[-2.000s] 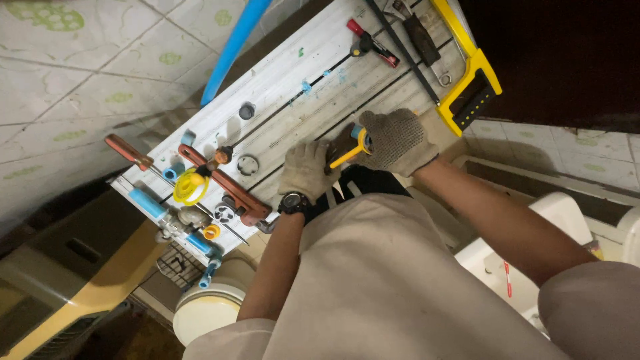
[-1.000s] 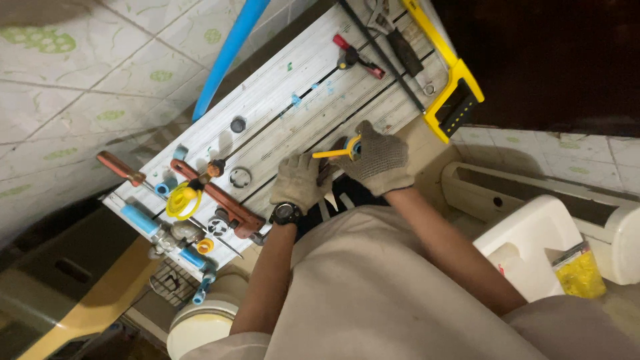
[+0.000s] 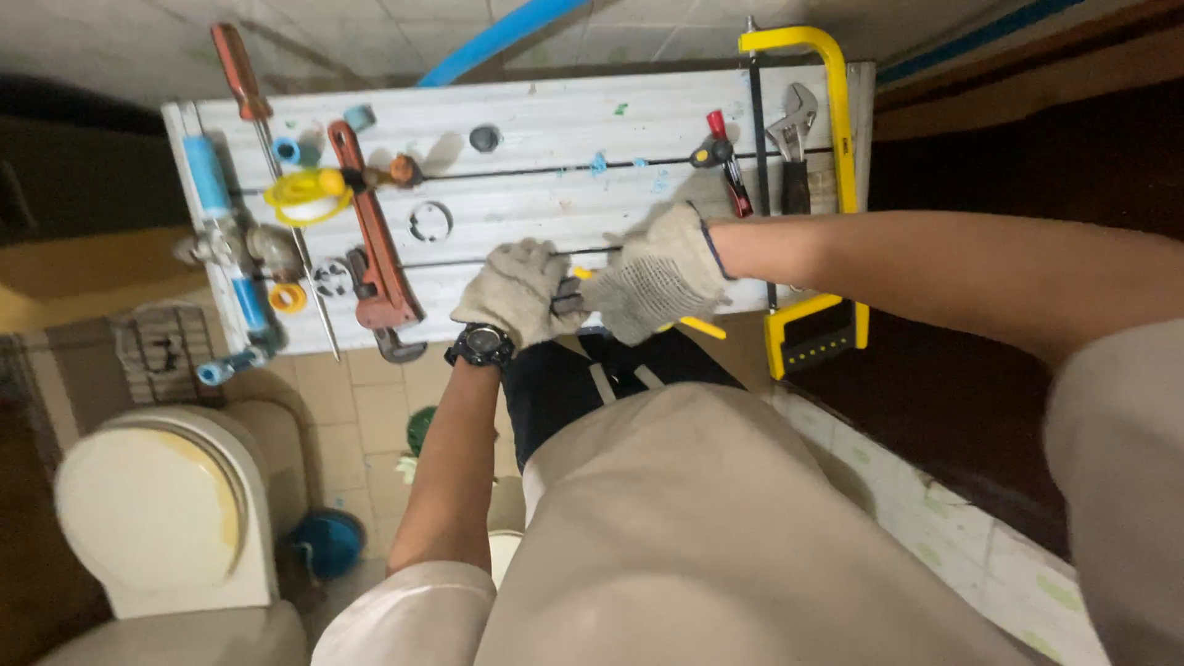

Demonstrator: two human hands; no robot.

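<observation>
My left hand (image 3: pixel 523 291), in a pale knit glove with a black watch at the wrist, is curled at the near edge of the white slatted table (image 3: pixel 518 217). Its fingertips meet a small dark part (image 3: pixel 566 298) between the hands; whether they grip it is hidden. My right hand (image 3: pixel 655 277), in a glove with a dotted palm, is closed on a yellow-handled item (image 3: pixel 700 326), whose yellow ends show on both sides of the glove. Left of the hands lie a red pipe wrench (image 3: pixel 375 240), a yellow tape spool (image 3: pixel 308 196) and a grey ring (image 3: pixel 431 222).
A screwdriver (image 3: pixel 242 74) and a blue pipe assembly with a valve (image 3: pixel 222 242) lie at the table's left. At its right are a yellow hacksaw (image 3: pixel 844 120), an adjustable wrench (image 3: pixel 794 139) and a red-handled tool (image 3: pixel 731 166). A toilet (image 3: pixel 148 509) stands lower left.
The yellow item stuck out left of my right hand; now that hand covers its middle and an end shows at the right. The view has turned strongly.
</observation>
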